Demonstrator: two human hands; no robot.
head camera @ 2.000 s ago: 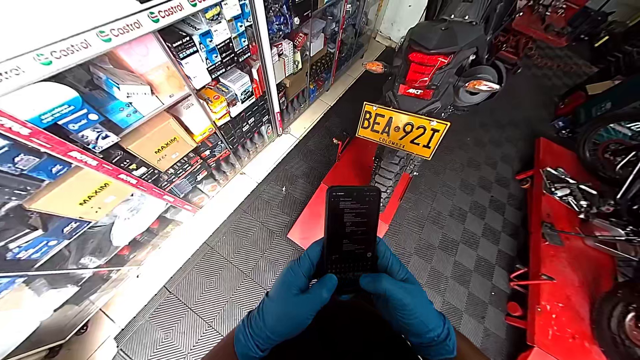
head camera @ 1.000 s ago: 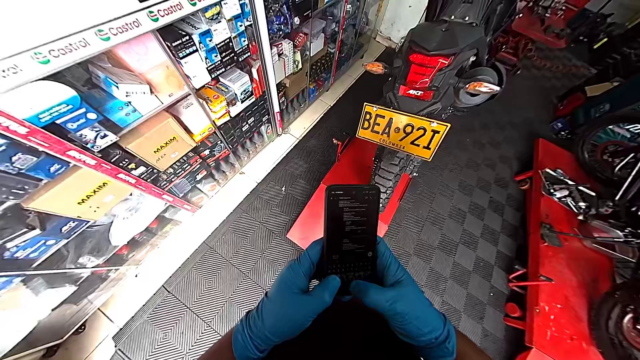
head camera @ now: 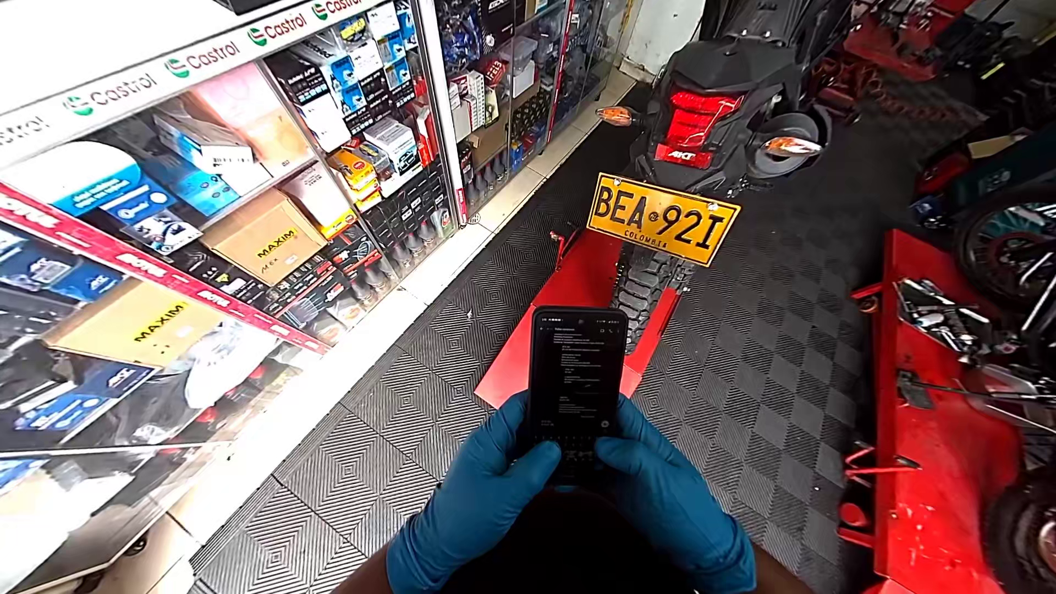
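Note:
A black smartphone (head camera: 576,371) is upright between my hands, its dark screen showing lines of text and a keyboard. My left hand (head camera: 483,495), in a blue glove, grips its left side, the thumb over the lower screen. My right hand (head camera: 672,495), gloved alike, holds the right side, its thumb also at the keyboard. Beyond the phone stands a black motorcycle (head camera: 726,107), seen from behind, with a red tail light (head camera: 697,115) and a yellow licence plate (head camera: 660,219). Its knobby rear tire (head camera: 642,289) is over a red ramp (head camera: 544,330).
At the left, a glass display case (head camera: 396,289) holds boxed parts, among them a cardboard box (head camera: 264,235). At the right is a red lift table (head camera: 924,462) with metal tools (head camera: 940,318) and motorcycle parts. Textured dark tiles (head camera: 379,437) cover the floor.
Both thumbs have shifted slightly over the phone's lower screen. The phone stays held in both hands.

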